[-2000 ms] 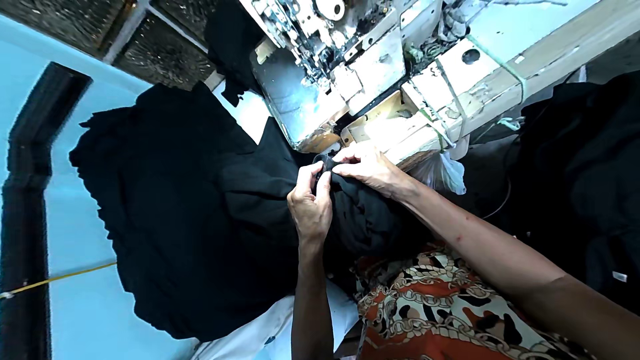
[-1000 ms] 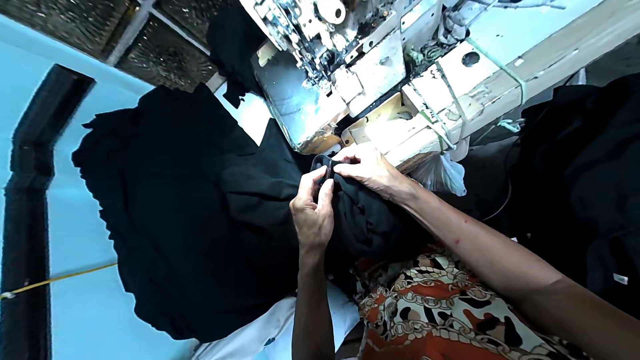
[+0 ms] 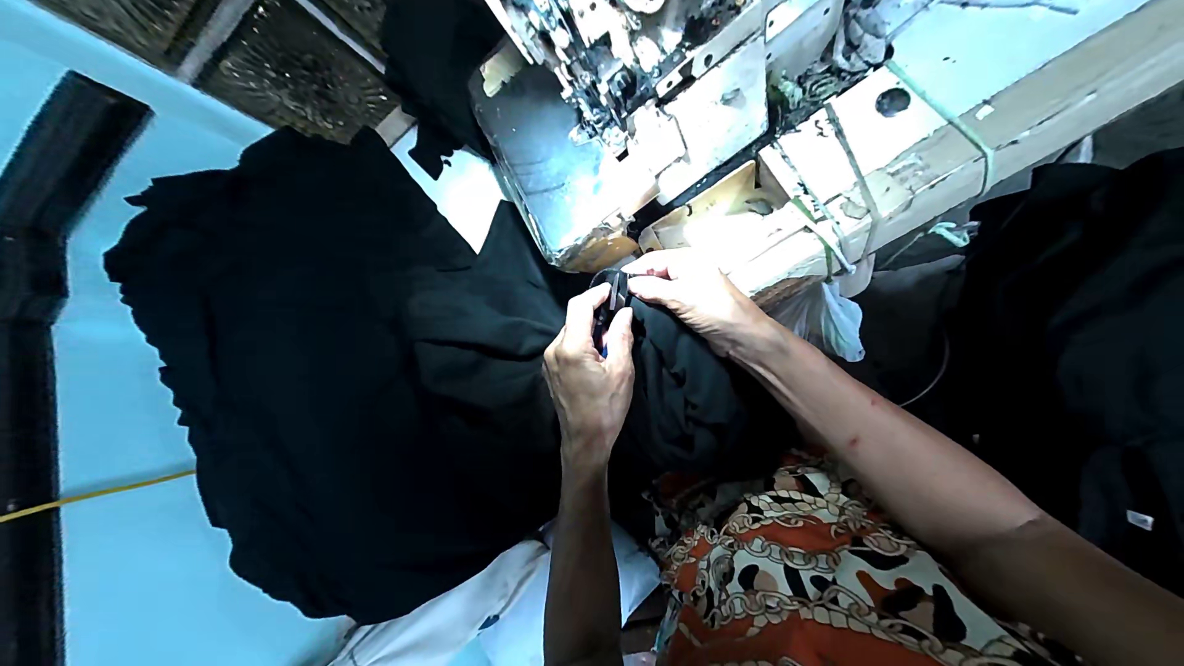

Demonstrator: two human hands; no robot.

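Note:
My left hand (image 3: 592, 365) holds a small dark tool (image 3: 612, 301), perhaps thread snips, between thumb and fingers. Close to its upper end, my right hand (image 3: 689, 296) pinches an edge of black fabric; the pinched part is mostly hidden by the fingers. A large pile of black fabric (image 3: 314, 370) spreads from under both hands to the left. Just beyond the hands stands an industrial sewing machine (image 3: 638, 92), its metal plate (image 3: 546, 157) brightly lit.
The worn white table edge (image 3: 934, 157), with cords tied around it, runs to the upper right. A plastic bag (image 3: 828, 319) hangs below it. More black fabric (image 3: 1073, 351) lies at the right. A yellow cord (image 3: 102, 495) crosses the left side.
A small dark tool now shows in my left hand, where only black fabric was visible between the fingers before. Both hands stay in nearly the same place.

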